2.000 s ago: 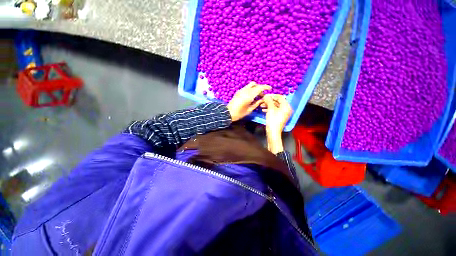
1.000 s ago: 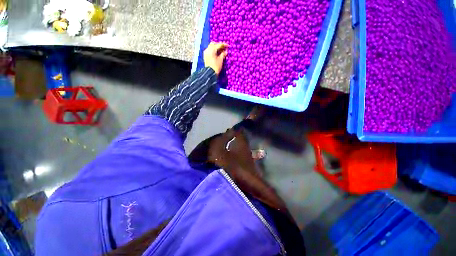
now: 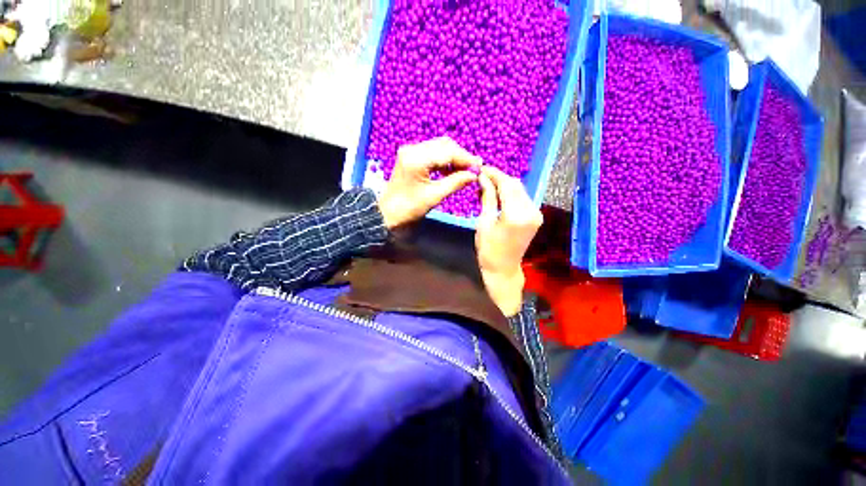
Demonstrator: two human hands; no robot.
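A blue tray full of small purple balls lies on the speckled bench in front of me. My left hand and my right hand meet over its near edge, fingertips pinched together. A small purple piece seems to be between the fingertips, but it is too small to tell clearly. The hands hide part of the tray's near rim.
Two more blue trays of purple pieces stand to the right. Loose purple pieces and a white bag lie beyond. Red stools and empty blue trays are below. White and yellow items lie at upper left.
A second ago one hand was at the tray's left side and the other was low, away from the tray. Now both hands meet at the near edge. The view has shifted, showing more on the right.
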